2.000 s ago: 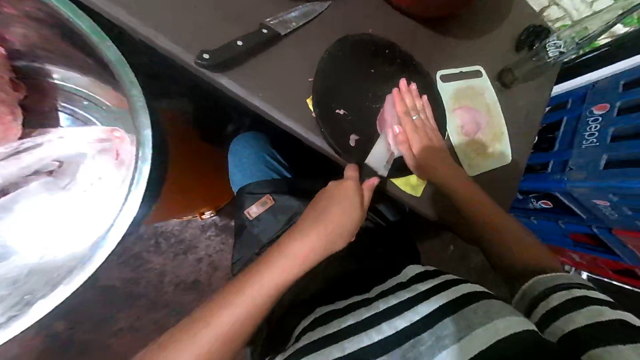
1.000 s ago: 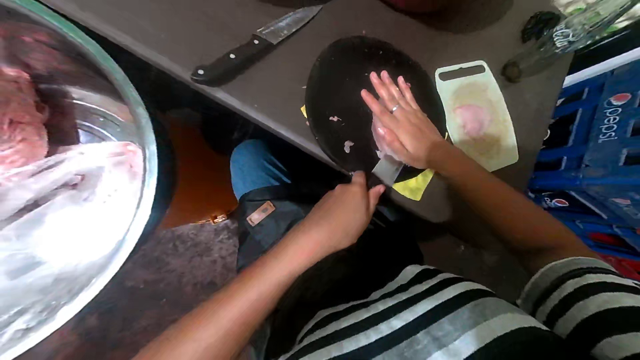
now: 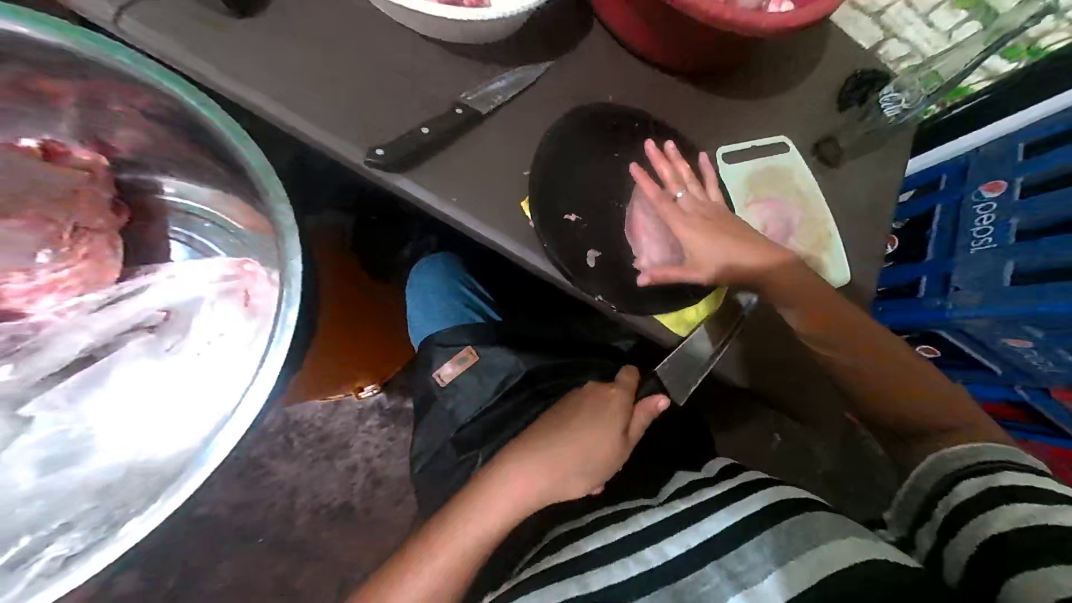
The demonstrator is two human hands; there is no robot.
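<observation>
My left hand (image 3: 586,431) is closed round the black handle of a wide-bladed kitchen knife (image 3: 697,353). The blade is beyond the near edge of a round black board (image 3: 578,176), pointing up and right beneath my right forearm. My right hand (image 3: 708,230), a ring on one finger, lies palm down with its fingers spread over a piece of pale raw meat (image 3: 649,230) on the board. Small meat scraps lie to its left. Beside the board, a pale cutting board (image 3: 816,226) carries another pale piece (image 3: 772,218). Yellow material (image 3: 691,314) shows under the black board.
A second knife (image 3: 423,132) lies on the grey table (image 3: 335,75). At the far side stand a white bowl (image 3: 461,25) and a red basin (image 3: 678,42). A large metal basin (image 3: 289,276) with meat and plastic is at left; blue crates (image 3: 963,260) and a glass bottle (image 3: 946,75) are at right.
The knife in my left hand has moved from beside the meat, down and away from the board. My right hand has stayed over the meat, its fingers more spread than two seconds ago.
</observation>
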